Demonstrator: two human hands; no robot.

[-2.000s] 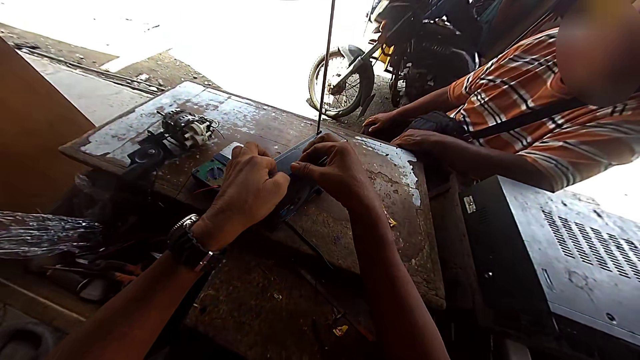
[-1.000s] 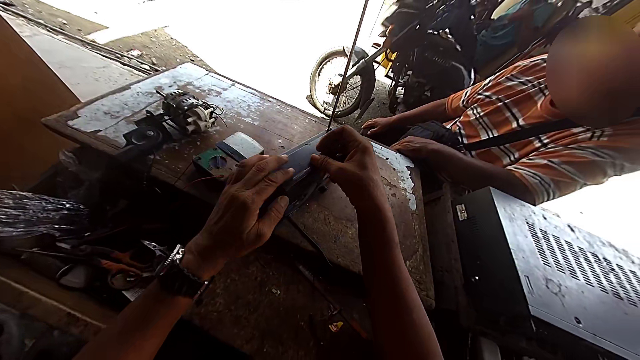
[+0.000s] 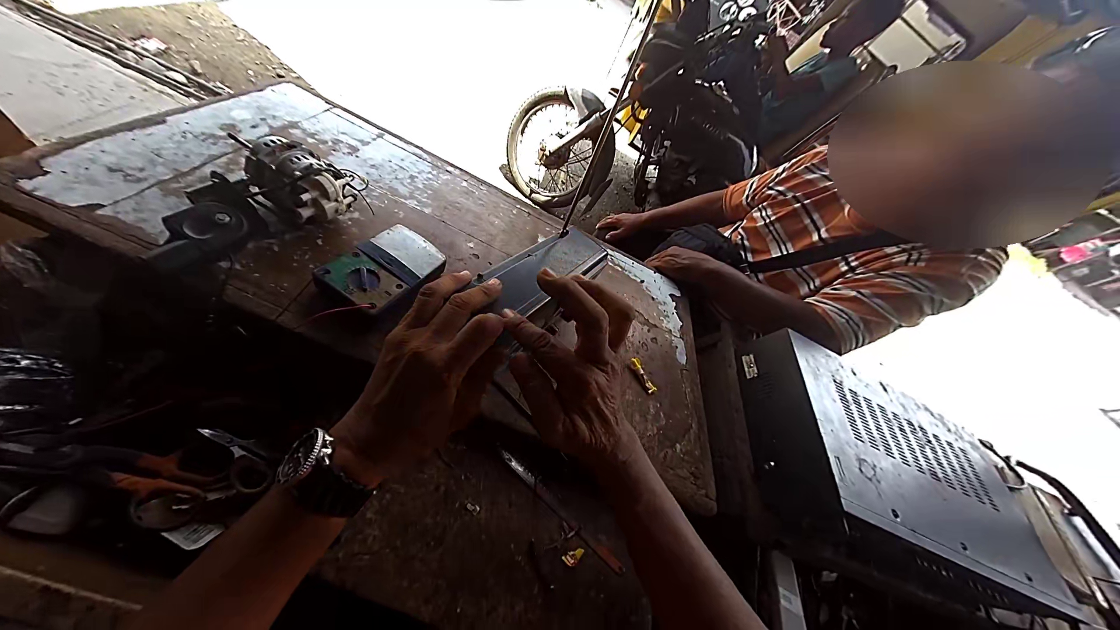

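A dark flat casing (image 3: 534, 273) with a raised rod antenna (image 3: 602, 144) lies on the worn wooden table (image 3: 437, 197). On its near left part rest the fingers of my left hand (image 3: 429, 367); this wrist wears a watch (image 3: 308, 459). My right hand (image 3: 582, 376) is at the casing's near side, fingers bent and spread, its index fingertip close to my left fingers. Whether either hand grips the casing is hidden. Just left of it sits a multimeter (image 3: 376, 267) with a green face and a dial. Farther left stands a small electric motor assembly (image 3: 280, 188).
Across the table a person in a striped shirt (image 3: 787, 236) rests both hands near its edge. A black vented metal case (image 3: 910, 455) stands at right. Orange-handled scissors (image 3: 197, 481) and other tools lie lower left. A yellow piece (image 3: 641, 374) lies on the table. Behind is a motorcycle (image 3: 665, 105).
My right hand has come down from the antenna's base to the casing's near side, and its fingers have spread. The multimeter, partly covered by my left hand two seconds ago, shows more fully.
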